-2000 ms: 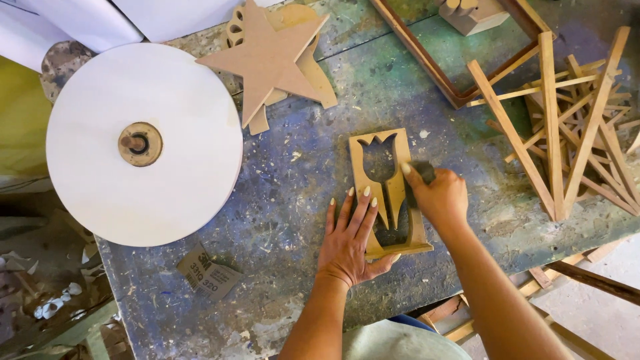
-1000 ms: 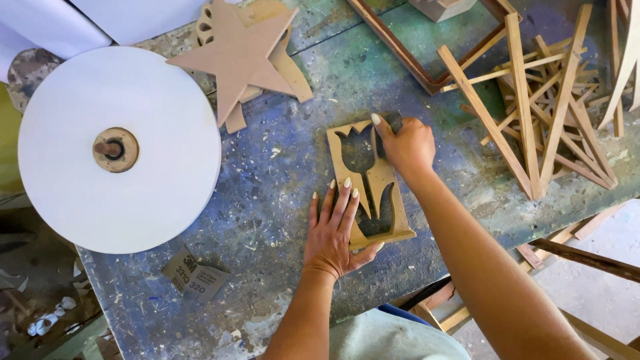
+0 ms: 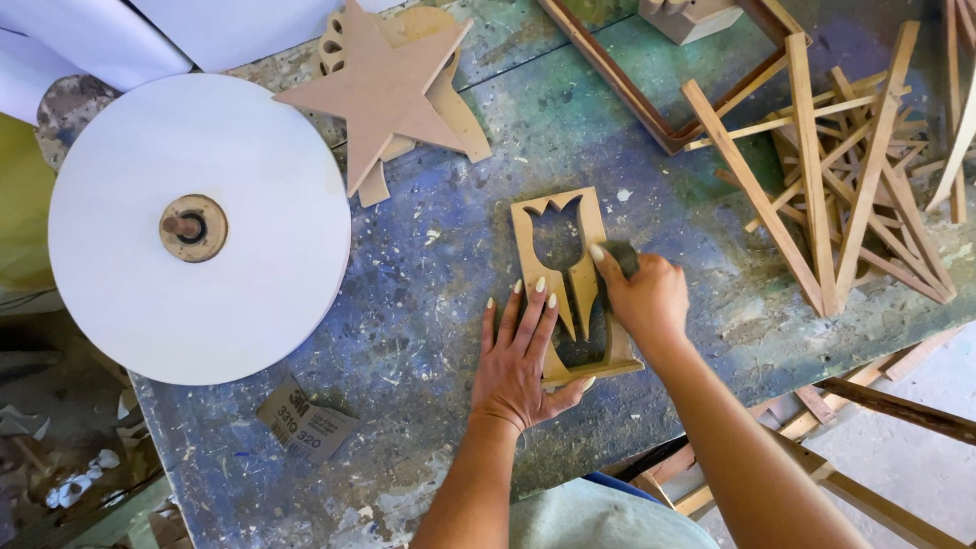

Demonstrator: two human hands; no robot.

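A wooden board with a tulip-shaped cutout [image 3: 524, 229] and a ledge at its near end lies flat on the paint-stained workbench [image 3: 427, 305]. Flat on its lower left side rests my left hand [image 3: 518, 366], fingers spread and thumb by the ledge. My right hand [image 3: 648, 293] pinches a dark piece of what looks like sandpaper [image 3: 624, 257] against the board's right edge; the fingers under it are partly hidden. To the left of my left hand lies a folded sheet of 3M sandpaper [image 3: 309, 427], printed side up.
A white round disc [image 3: 114, 305] with a wooden hub stands at the left. Behind the board lie a wooden star [image 3: 389, 84] and other cut shapes. At the right are a wooden frame [image 3: 625, 88], a block [image 3: 690, 19] and a heap of wooden sticks [image 3: 869, 175].
My right hand has moved along the board's right side, toward its far end and then back nearer to me. My left hand has stayed on the board.
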